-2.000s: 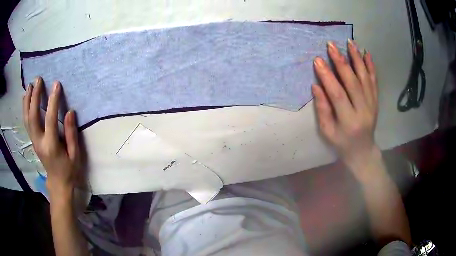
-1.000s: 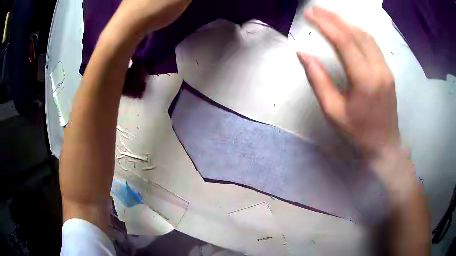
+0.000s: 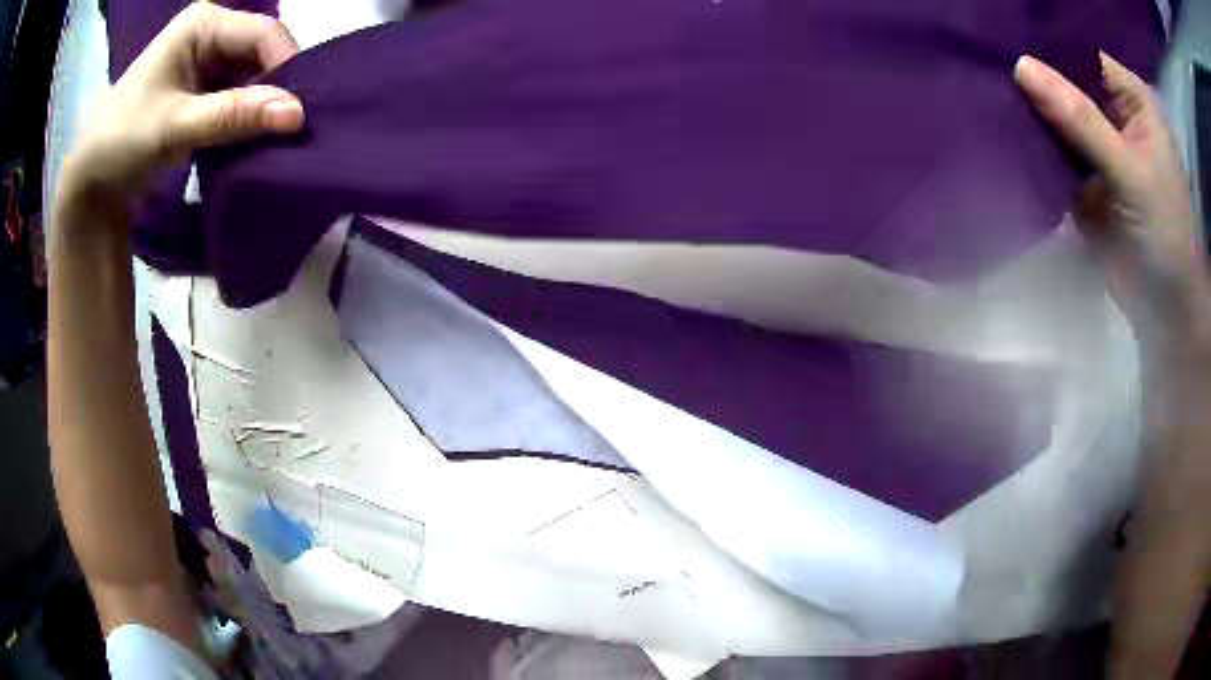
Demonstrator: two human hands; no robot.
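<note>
A large purple fabric panel [image 3: 638, 133] spans the top of the view, held up between my hands. My left hand [image 3: 186, 113] pinches its left edge between thumb and fingers. My right hand [image 3: 1116, 166] is at its right end, partly blurred. Under it lies a purple piece [image 3: 797, 372] with an angled right end, beside a white layer [image 3: 757, 518]. The pale blue-grey backed piece [image 3: 452, 372] with a narrow purple edge lies on the white table, its right part covered.
White offcuts [image 3: 286, 436] and a bright blue scrap [image 3: 282, 529] lie at the left of the table. A white paper pattern piece with small writing [image 3: 598, 545] lies near the front edge. A dark purple strip [image 3: 179, 419] crosses the left edge.
Both hands have taken hold of the large purple panel and spread it across the top. Purple and white layers now cover the right part of the backed piece.
</note>
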